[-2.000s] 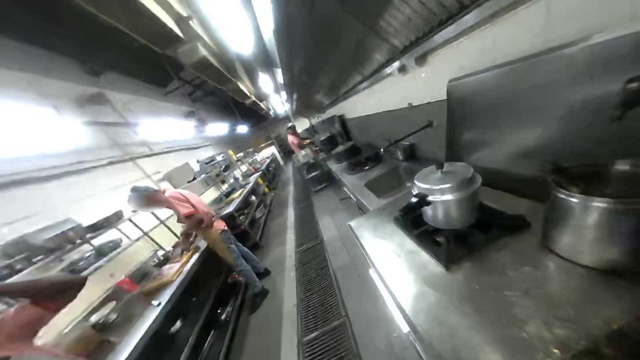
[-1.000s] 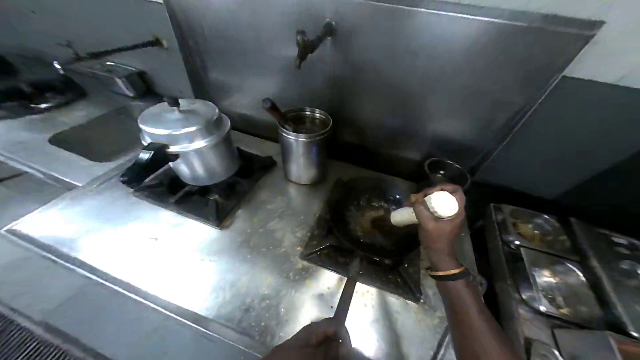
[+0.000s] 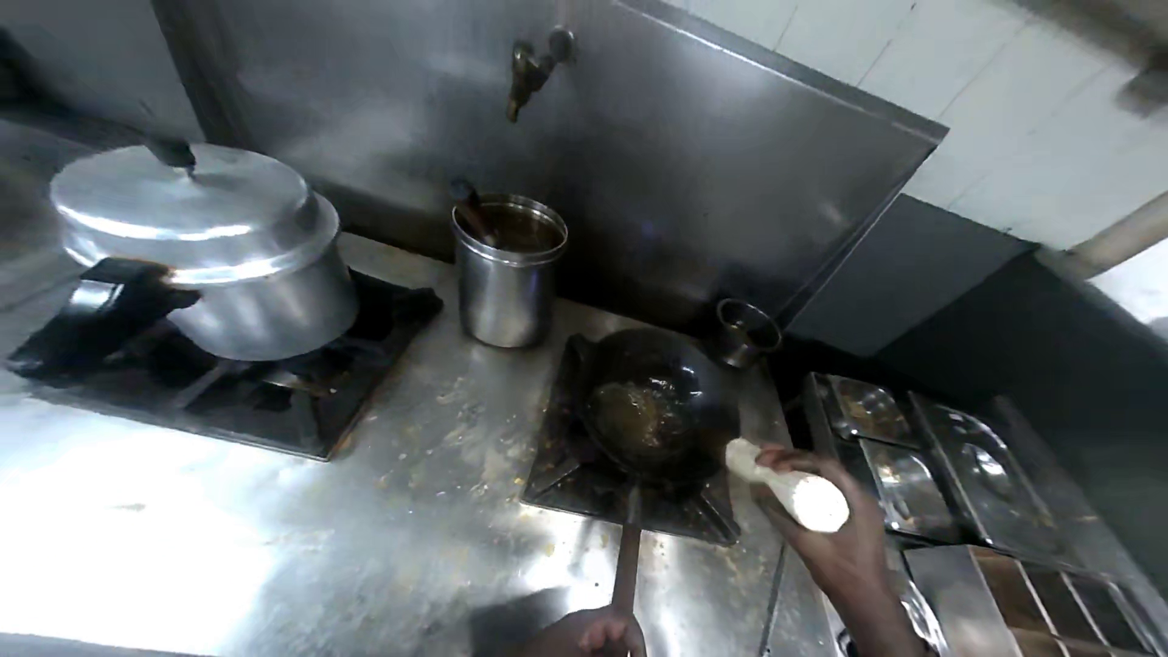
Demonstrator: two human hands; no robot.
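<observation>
My left hand [image 3: 598, 631] grips the long handle of a dark wok [image 3: 671, 388] at the bottom edge. The wok rests on a gas burner [image 3: 552, 484], with glossy liquid inside. To the right of the wok, my right hand [image 3: 826, 529] holds a pale bottle-shaped object [image 3: 792, 488], its narrow end toward the wok's right rim; what it is made of cannot be told. Behind the wok stand a steel pot [image 3: 506, 297] of brown liquid with a ladle handle [image 3: 473, 212] in it, and a small metal cup [image 3: 741, 342].
A large lidded aluminium pot [image 3: 265, 310] sits on a second burner [image 3: 301, 420] at left. A tap [image 3: 525, 82] projects from the steel backsplash [image 3: 693, 164]. Steel food pans [image 3: 903, 484] and a divided container [image 3: 1040, 598] stand at right. The steel counter [image 3: 411, 538] bears food residue.
The view has swung from the kitchen aisle to the stove and moved nearer. Since one second ago, my right hand has moved from above the wok's right side to beyond its lower right rim.
</observation>
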